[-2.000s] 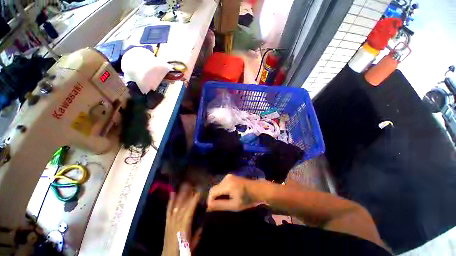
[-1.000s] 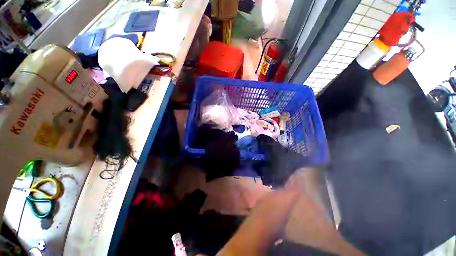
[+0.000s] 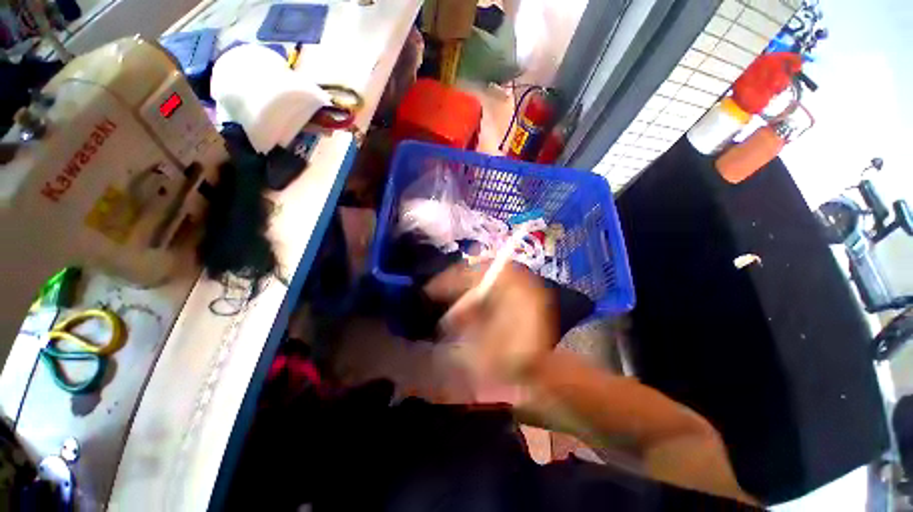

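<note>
My right hand (image 3: 516, 325) is blurred, over the near side of the blue basket, with its forearm coming from the lower right. Its fingers are closed around a narrow white strip (image 3: 496, 268) that points up and away over the basket. A black cloth (image 3: 415, 260) hangs over the basket's near left rim, and more black cloth lies beside the hand. Black cloth (image 3: 400, 460) also covers my lap. My left hand cannot be made out.
The blue basket (image 3: 619, 245) holds white scraps and plastic. Left is a cream sewing machine (image 3: 110, 170) with dark thread waste (image 3: 238, 225) and snips (image 3: 100, 335) on its table. Black cloth (image 3: 741, 330) covers a surface at right. A red box (image 3: 437, 113) and an extinguisher (image 3: 529, 125) stand behind.
My right hand has moved from near my lap up to the basket, and a white strip now shows in it. The second forearm seen one second ago no longer shows.
</note>
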